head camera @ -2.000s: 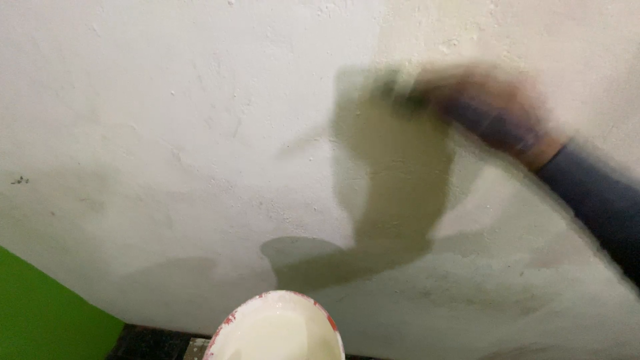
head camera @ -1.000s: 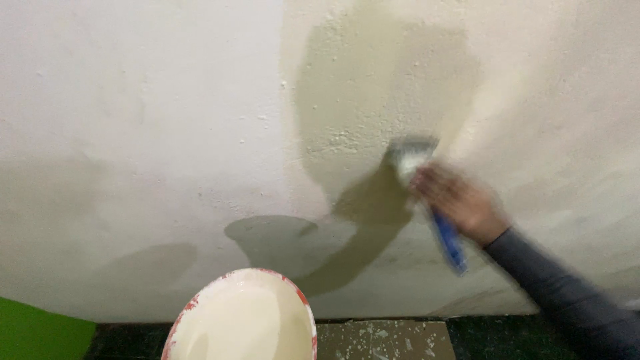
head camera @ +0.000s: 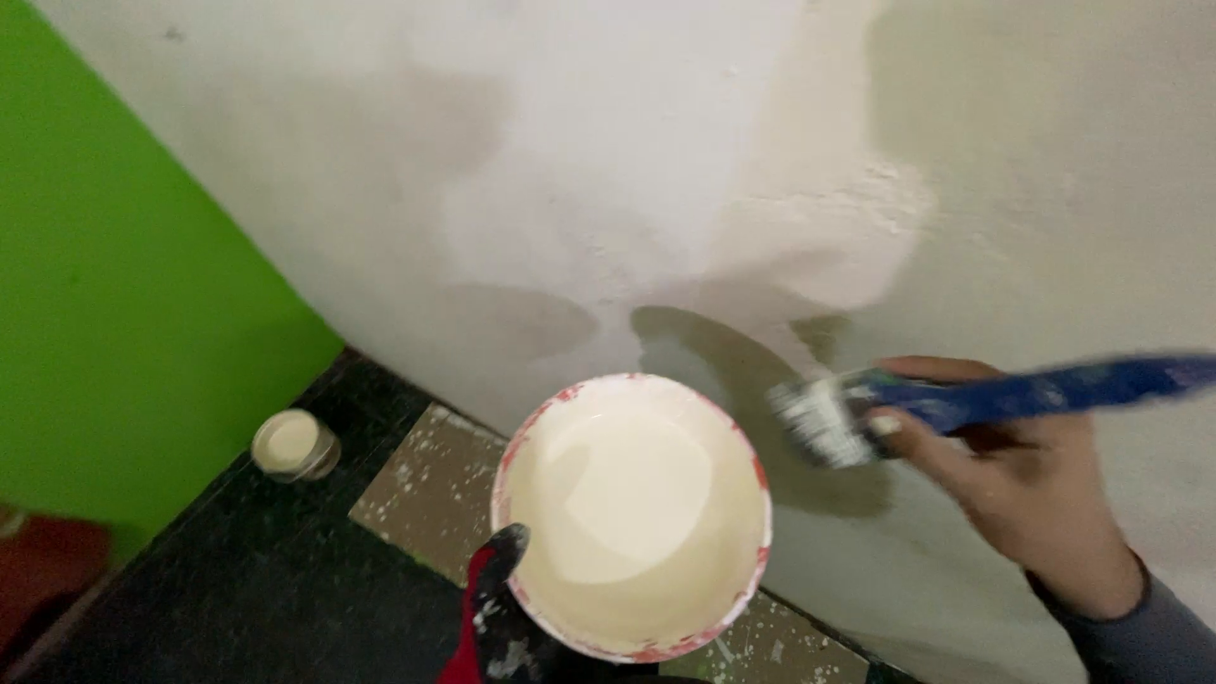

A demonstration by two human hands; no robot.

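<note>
My right hand (head camera: 1016, 475) grips a paintbrush with a blue handle (head camera: 1054, 388). The white-coated bristles (head camera: 826, 423) point left, just right of a round container of cream-coloured paint (head camera: 632, 513) with a red-marked rim. On the container's lower left side is my left hand (head camera: 503, 608), in a black and red glove spotted with paint, its thumb over the rim. The rest of that hand is hidden below the container. Behind both lies the pale, uneven wall (head camera: 608, 190) with darker patches and shadows.
At left stands a bright green wall (head camera: 142, 285). A small clear cup of cream paint (head camera: 293, 445) sits on the dark floor surface (head camera: 285, 570). A paint-speckled brown board (head camera: 437, 484) lies along the wall's foot, and something red (head camera: 47, 570) shows at lower left.
My right hand has brought the brush from the wall down beside the container. The gloved left hand has come into sight. The view has shifted to show more green wall and floor.
</note>
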